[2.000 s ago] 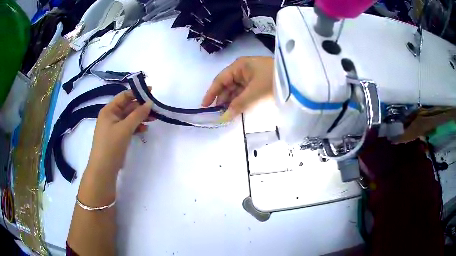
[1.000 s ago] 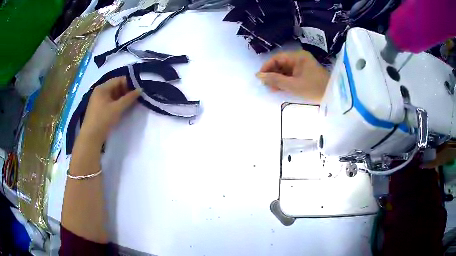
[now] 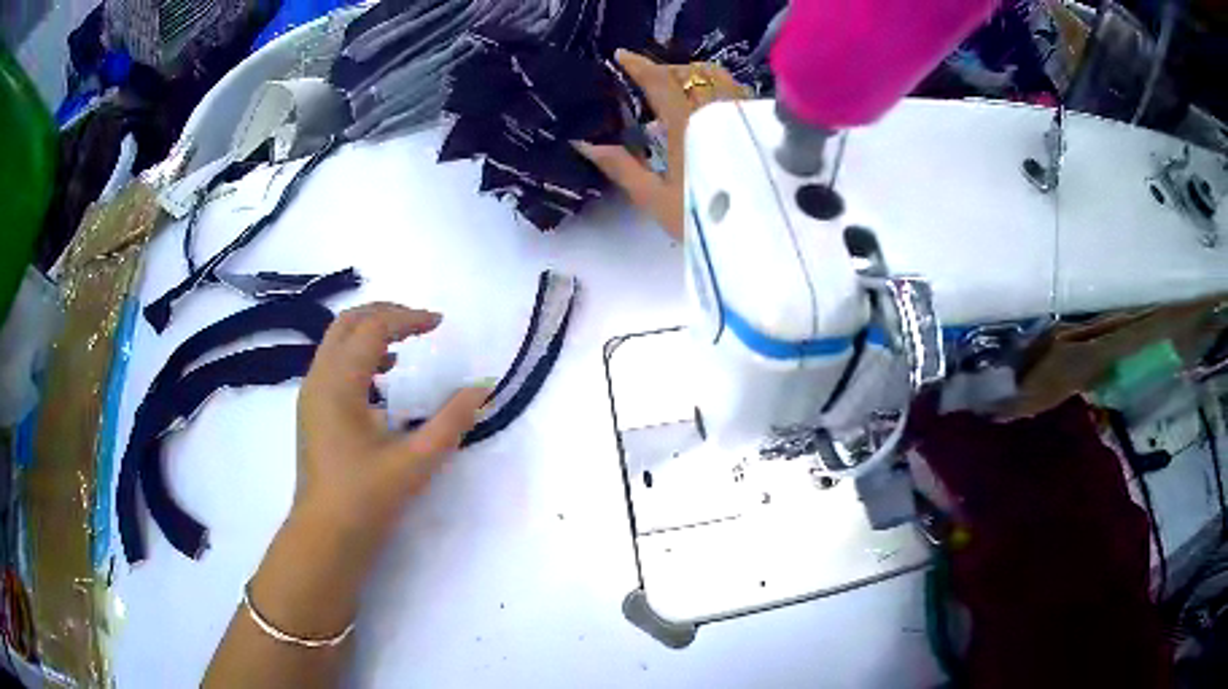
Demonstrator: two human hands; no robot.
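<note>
A curved navy strip with a pale grey face (image 3: 543,353) lies on the white table left of the machine. My left hand (image 3: 384,397) is over its lower left end, thumb and fingers spread; whether the thumb touches the strip is unclear. My right hand (image 3: 663,141) reaches behind the machine head to the fanned bundle of dark cut pieces (image 3: 532,121), thumb and fingers apart at its right side. The machine head hides part of this hand; whether it grips a piece cannot be told. More curved navy strips (image 3: 148,451) lie at the left.
The white sewing machine (image 3: 795,256) stands at the right, its needle plate (image 3: 714,538) in the table. A pink thread cone (image 3: 875,54) is above it. Thin dark strips (image 3: 249,229) and scissors partly under a strip lie at the left, near gold-brown tape (image 3: 67,498). Grey cloth (image 3: 411,61) is heaped behind.
My left hand has opened and moved right and down, and the curved strip now lies on the table. My right hand has moved back to the dark bundle. The view has shifted.
</note>
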